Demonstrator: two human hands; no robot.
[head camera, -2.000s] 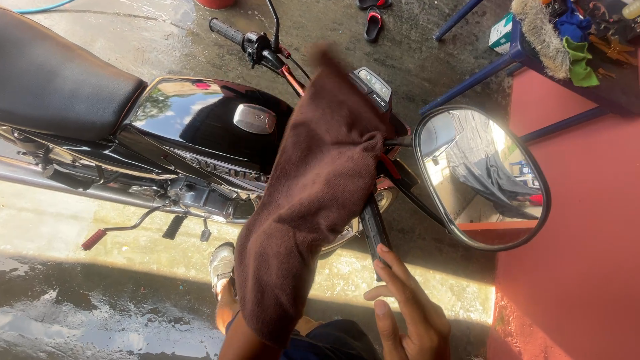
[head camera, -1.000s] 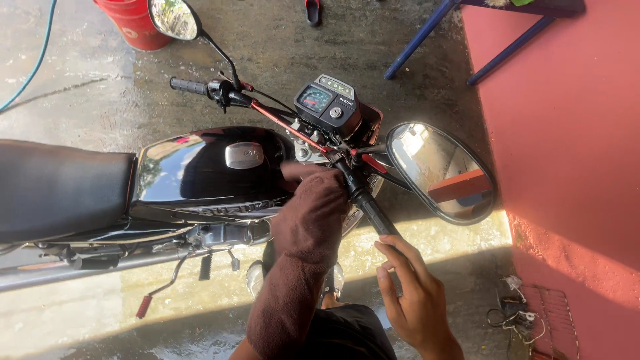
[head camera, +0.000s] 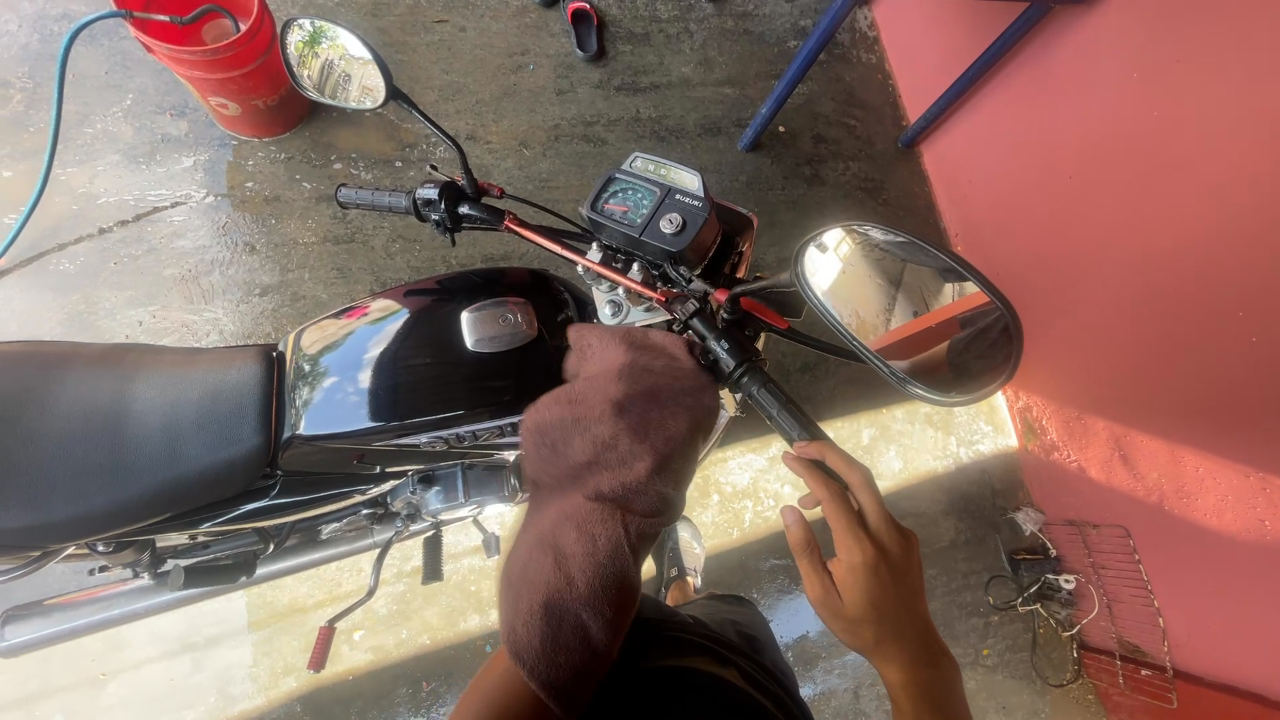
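A brown microfibre cloth (head camera: 605, 510) is wrapped over my left forearm and covers my left hand (head camera: 645, 375), whose fingers are hidden. That covered hand is beside the handlebar clamp area, at the front of the black fuel tank (head camera: 420, 370). Fingertips of my right hand (head camera: 855, 545) rest at the outer end of the near rubber handlebar grip (head camera: 785, 405), with the fingers apart. Ahead of the covered hand are the motorcycle's instrument cluster (head camera: 650, 210) and orange-red crossbar (head camera: 575, 255). The near mirror (head camera: 910, 310) stands to the right, the far mirror (head camera: 335, 63) at upper left.
The black seat (head camera: 130, 440) and kick lever (head camera: 345, 610) are at the left. A red bucket (head camera: 235, 80) holds a blue hose (head camera: 60, 120). Blue metal legs (head camera: 800, 75) stand near a red raised surface (head camera: 1130, 250). A wire rack (head camera: 1120, 600) and cables lie lower right.
The cloth-covered left hand has come down from over the instrument cluster, which is now uncovered. My right hand has stayed at the near grip's end. The view has shifted.
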